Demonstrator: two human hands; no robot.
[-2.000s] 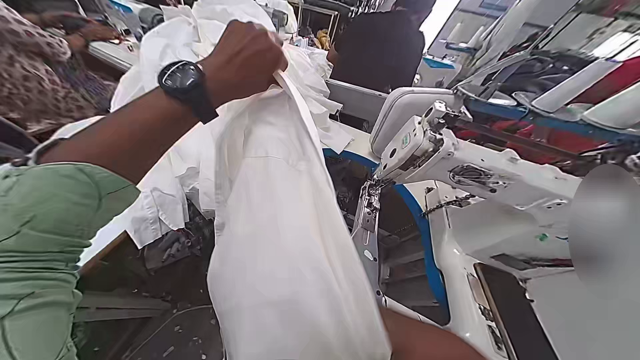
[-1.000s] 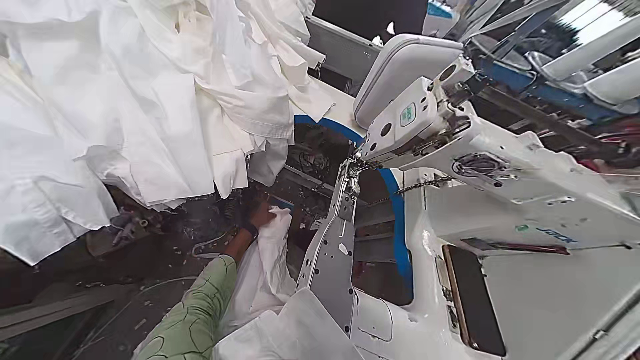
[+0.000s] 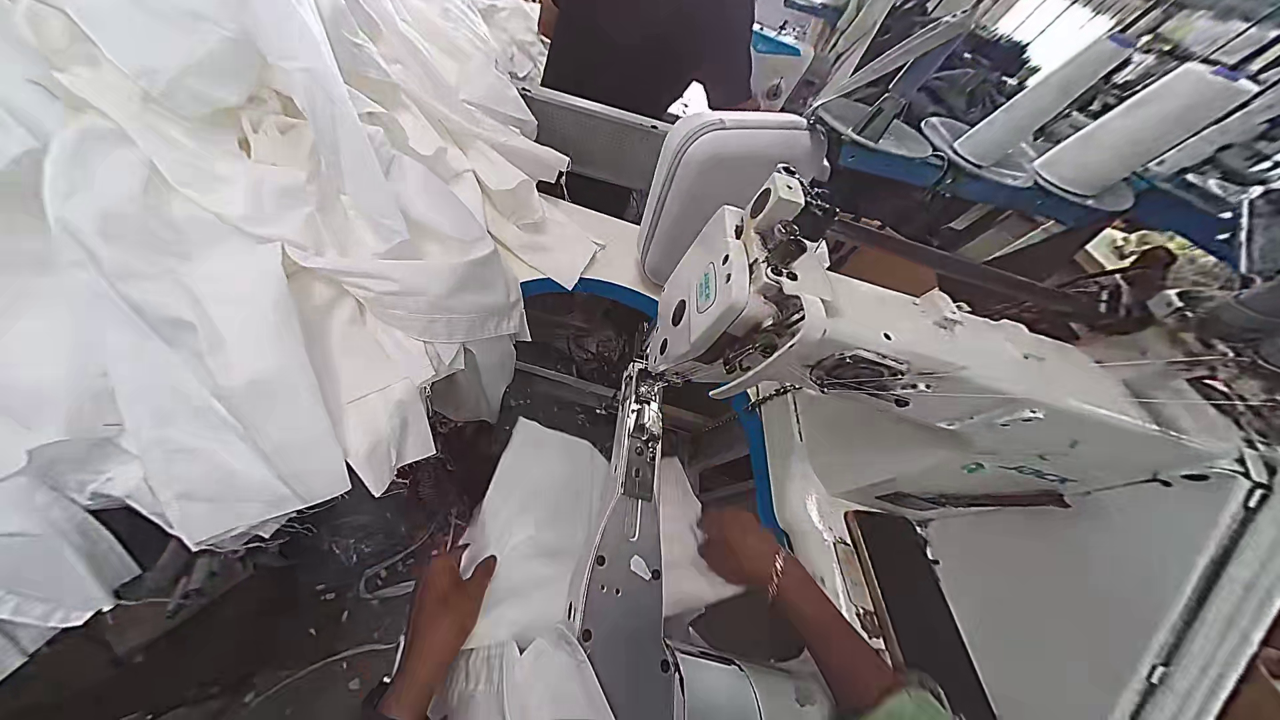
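Observation:
White fabric (image 3: 545, 510) hangs under and on both sides of the narrow metal arm (image 3: 625, 590) of a Jack industrial sewing machine (image 3: 740, 290). My left hand (image 3: 445, 610), thumb raised, is at the left edge of this fabric; whether its fingers grip it is hard to tell. On the other side of the arm, my right hand (image 3: 740, 548) has its fingers closed on the fabric's right part. The machine's needle area (image 3: 645, 385) stands above the arm, ahead of both hands. Part of the fabric is hidden behind the metal arm.
A large heap of white garments (image 3: 200, 300) hangs over the left side. Thread cones (image 3: 1140, 130) stand on a blue rack at the upper right. A padded grey-white pad (image 3: 730, 190) sits behind the machine head. Beyond it is a person in dark clothing (image 3: 650, 50).
The left hand, raised with white fabric two seconds ago, is now low, left of the machine arm. The right hand has come into view on the arm's right side. The fabric now spans both sides.

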